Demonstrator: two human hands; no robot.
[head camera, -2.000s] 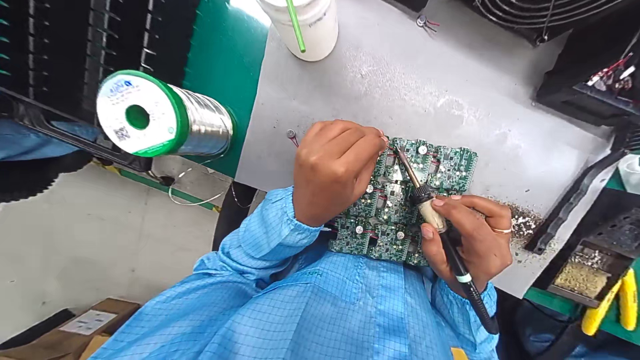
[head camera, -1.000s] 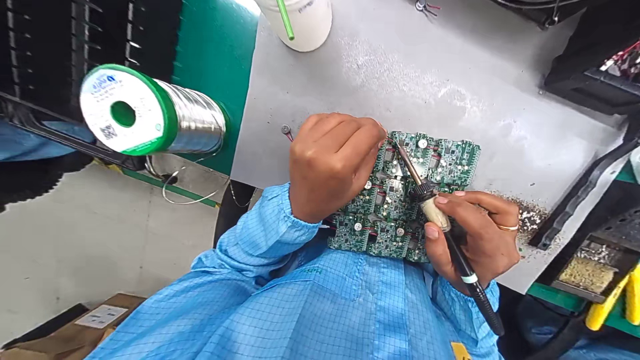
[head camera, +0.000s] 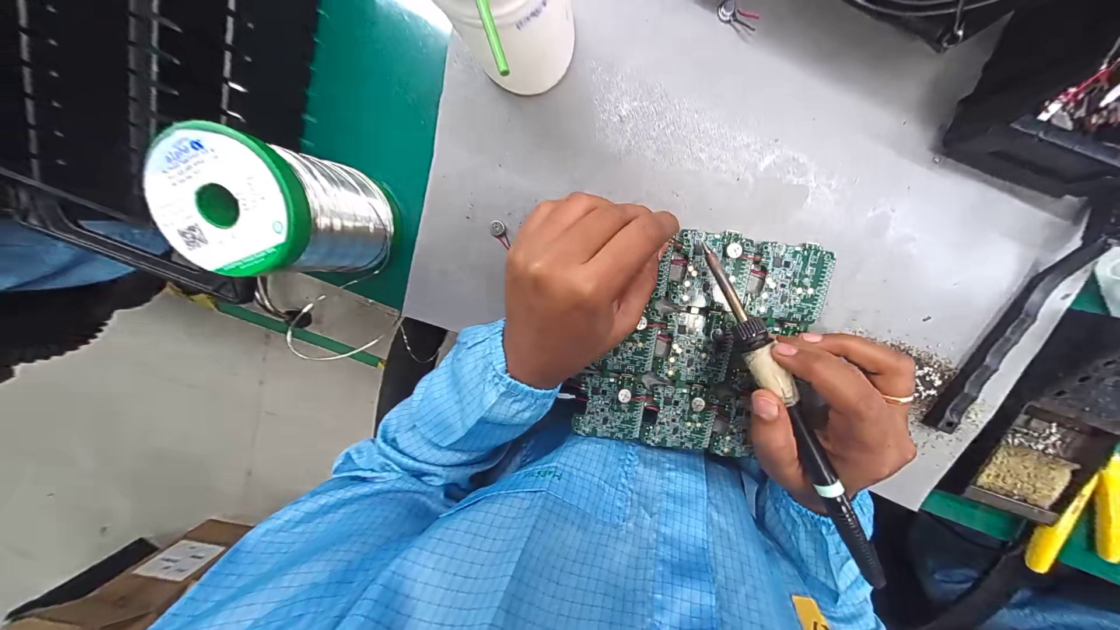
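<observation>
A panel of green circuit boards (head camera: 687, 420) lies at the table's near edge, with small round silver parts and red wires on it. My right hand (head camera: 844, 411) grips a soldering iron (head camera: 770, 372) by its wrapped grip, and the iron's tip points at the panel's upper part. At the panel's upper left corner my left hand (head camera: 582, 280) is curled, fingertips pinched together by the board edge. What those fingertips hold, if anything, is too small to tell. A small round component with red wires (head camera: 498, 229) lies just left of my left hand.
A solder wire spool (head camera: 341, 210) stands at left, its wire hanging past the table edge. A white cup with a green stick (head camera: 534, 44) is at the top. Another wired component (head camera: 735, 13) lies farther back. At right are a black bin (head camera: 1006, 122) and a tip-cleaning sponge tray (head camera: 1028, 472).
</observation>
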